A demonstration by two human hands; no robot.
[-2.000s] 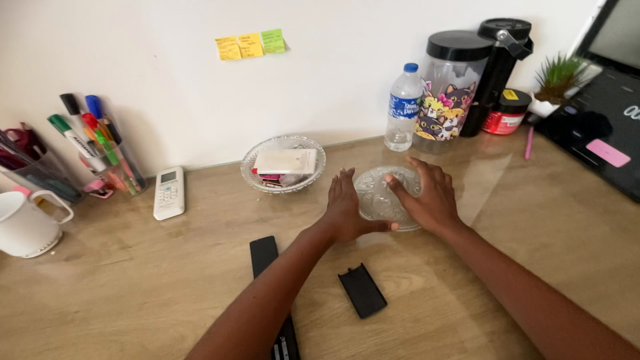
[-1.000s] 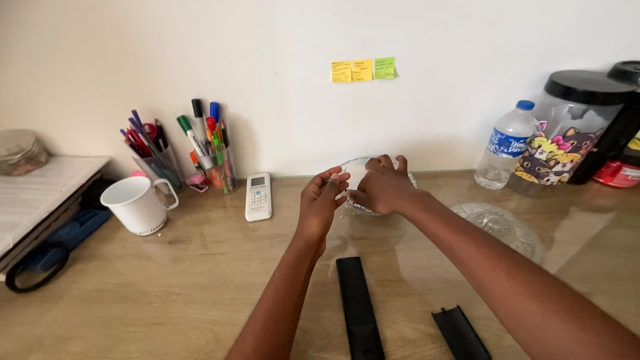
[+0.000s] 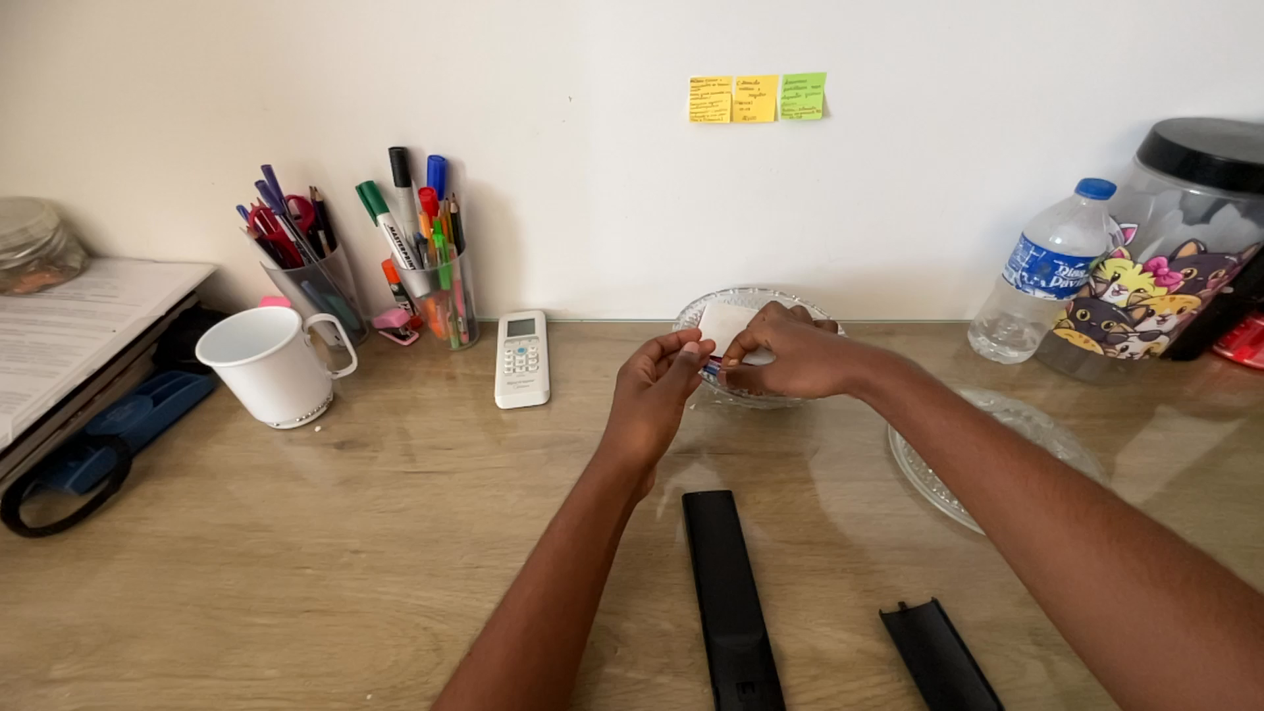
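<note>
A patterned glass bowl (image 3: 765,397) stands against the wall with a white flat item (image 3: 726,324) and small coloured things in it. My right hand (image 3: 790,346) reaches into the bowl with bent fingers; what its fingertips touch is hidden. At the bowl's left rim is my left hand (image 3: 664,380), thumb and fingertips together; whether they pinch something small cannot be made out. Nearer to me lie a black remote control (image 3: 731,602) and, to its right, a black battery cover (image 3: 938,652). The glass lid (image 3: 938,474) rests on the table, partly behind my right forearm.
A white air-conditioner remote (image 3: 522,360), pen holders (image 3: 444,306) and a white mug (image 3: 267,365) stand left of the bowl. At the right are a water bottle (image 3: 1042,267) and a large jar with cat pictures (image 3: 1165,286). Papers (image 3: 79,336) lie at far left.
Both hands were at the glass lid two seconds ago; they have moved left to the bowl, and the lid lies let go on the table. The view has swung left.
</note>
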